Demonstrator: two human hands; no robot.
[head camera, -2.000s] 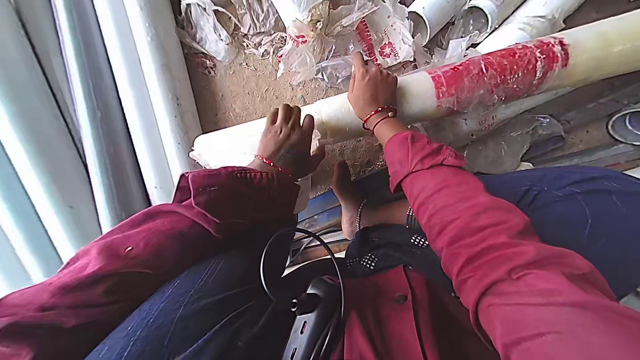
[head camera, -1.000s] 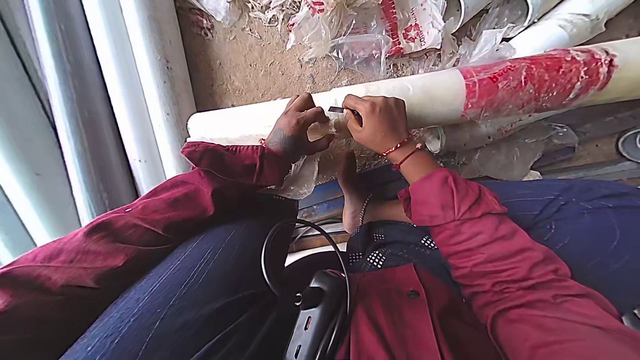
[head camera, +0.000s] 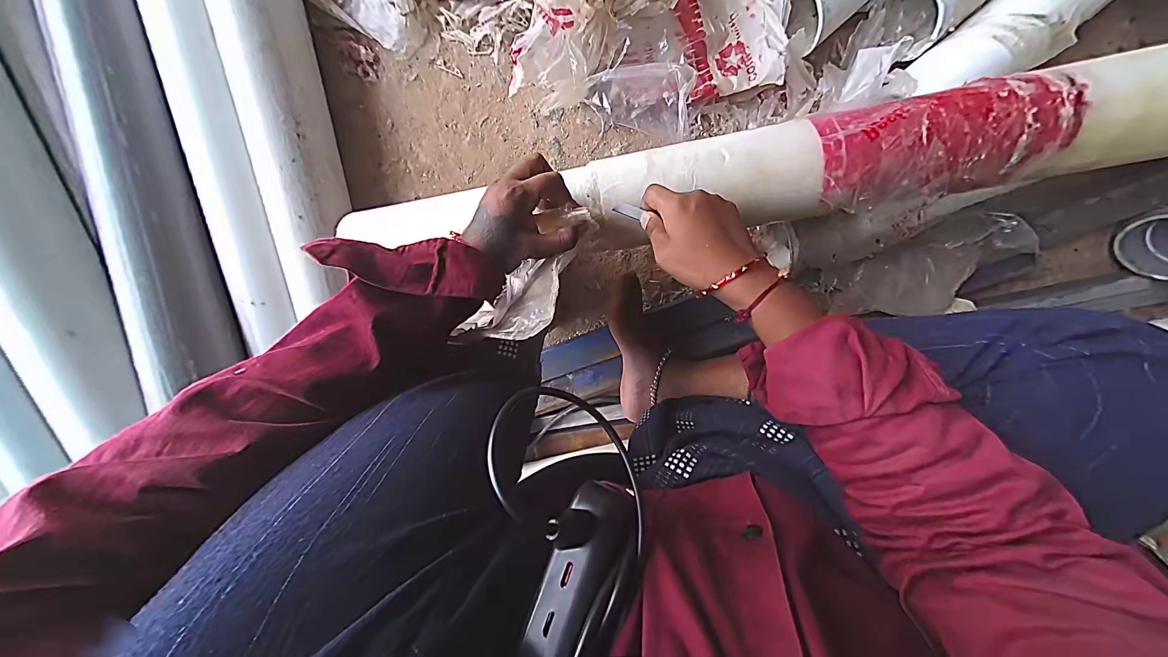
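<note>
A white plastic pipe lies across the view in front of me, with a red printed band of plastic film around its right part. My left hand is at the pipe's left part and pinches clear plastic film between thumb and fingers. Below that hand a crumpled whitish piece of film hangs down. My right hand is closed on a small blade, whose tip points left over the pipe's near side. The blade's handle is hidden in the fist.
Grey-white pipes stand close together on the left. Torn plastic wrapping lies on the dirt floor beyond the pipe, near more pipe ends. My bare foot is just below the pipe. A black device with a cable rests at my lap.
Two seconds ago both hands lay on the pipe farther apart, the right one reaching over its far side. The right hand has come nearer the left, and its blade now shows.
</note>
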